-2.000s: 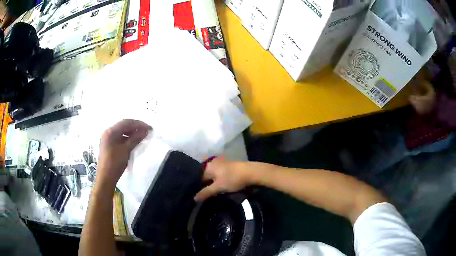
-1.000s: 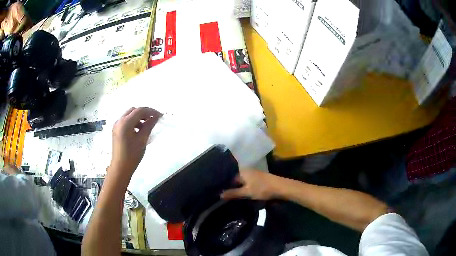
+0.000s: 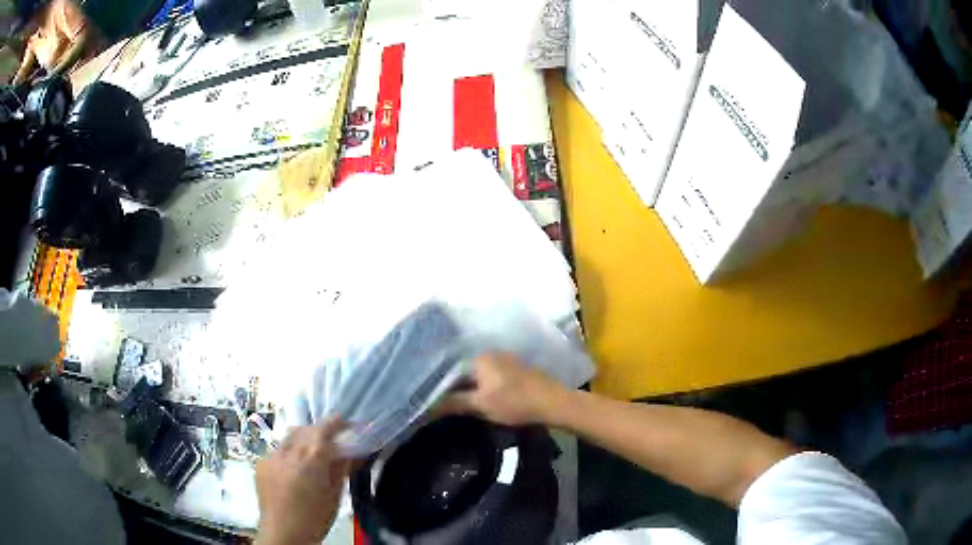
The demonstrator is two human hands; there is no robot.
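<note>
A black camping fan (image 3: 442,479) is at the table's near edge, its round head towards me. Its base is inside a white plastic bag (image 3: 400,367) and shows grey through it. My left hand (image 3: 304,479) grips the bag's edge at the left, near the fan head. My right hand (image 3: 506,389) is at the right side, on the bag and fan where base and head meet; its fingertips are partly hidden. A stack of white plastic bags (image 3: 426,229) lies flat beyond them.
White retail boxes (image 3: 735,149) stand on the yellow table (image 3: 661,351) at right. Several black fans (image 3: 80,202) stand at left. Small dark slabs (image 3: 165,442) and thin cords (image 3: 250,420) lie at the near left. A person's grey sleeve (image 3: 43,458) is at the left edge.
The fan base was bare on the bags and is now inside a bag. My left hand has moved down towards me with the bag's edge. The view has shifted slightly.
</note>
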